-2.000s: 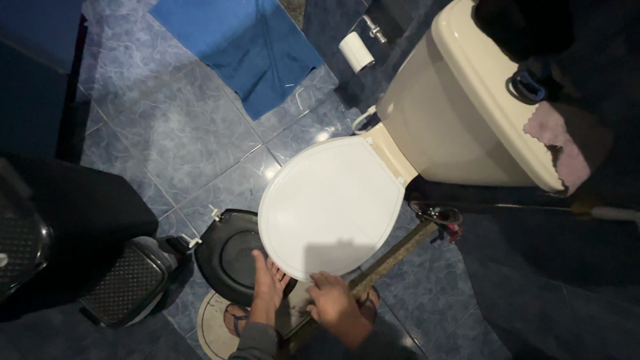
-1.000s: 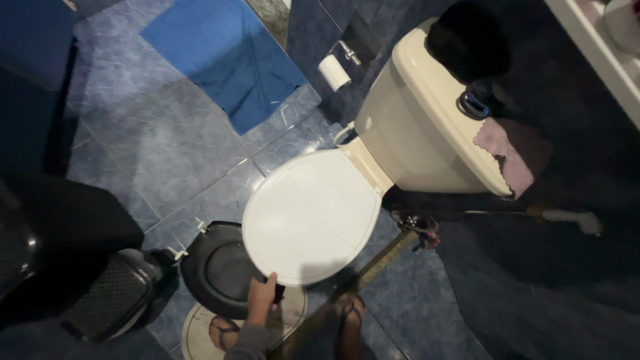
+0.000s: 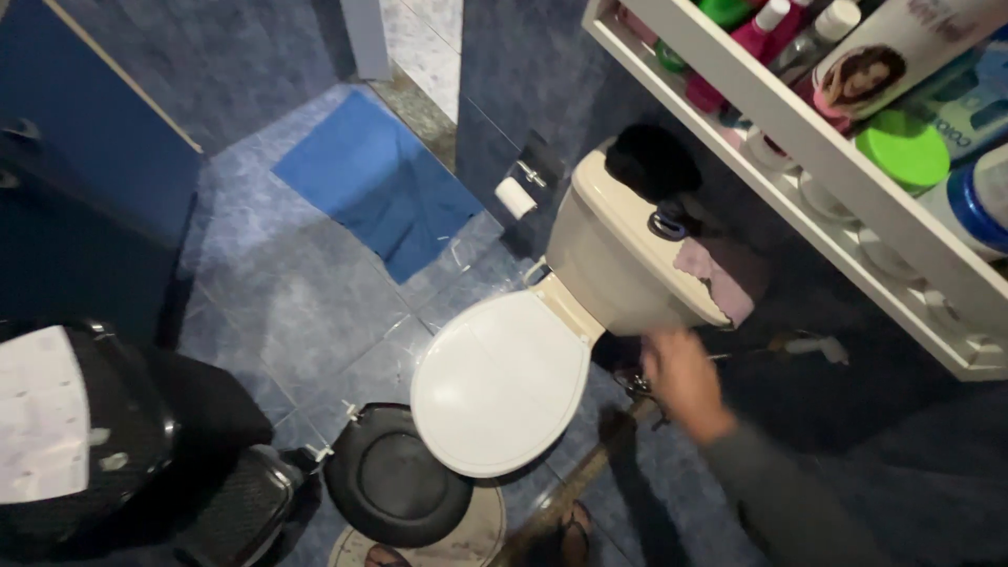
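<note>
A white toilet lid (image 3: 504, 378) lies closed over the bowl, joined at its hinge end to the cream toilet (image 3: 575, 307). My right hand (image 3: 689, 386) reaches in from the lower right, beside the lid and below the tank (image 3: 618, 252). Its fingers are blurred and partly hidden, so whether they hold anything is unclear. Close to the fingertips, a small cluster of dark and shiny items (image 3: 632, 382) shows only in part. My left hand is out of view. A black toilet seat (image 3: 398, 476) with white hinge fittings rests on the floor, partly under the white lid's front edge.
A blue mat (image 3: 386, 181) lies near the doorway. Black bins (image 3: 228, 504) stand at the lower left. A paper roll (image 3: 516, 198) hangs on the wall. A pink cloth (image 3: 713, 276) drapes over the tank. A white shelf (image 3: 787, 189) with bottles juts in at upper right.
Both hands were at the lid's front edge two seconds ago, and one remained there a second ago. Now that hand is gone and my right hand is right of the lid. The view has shifted.
</note>
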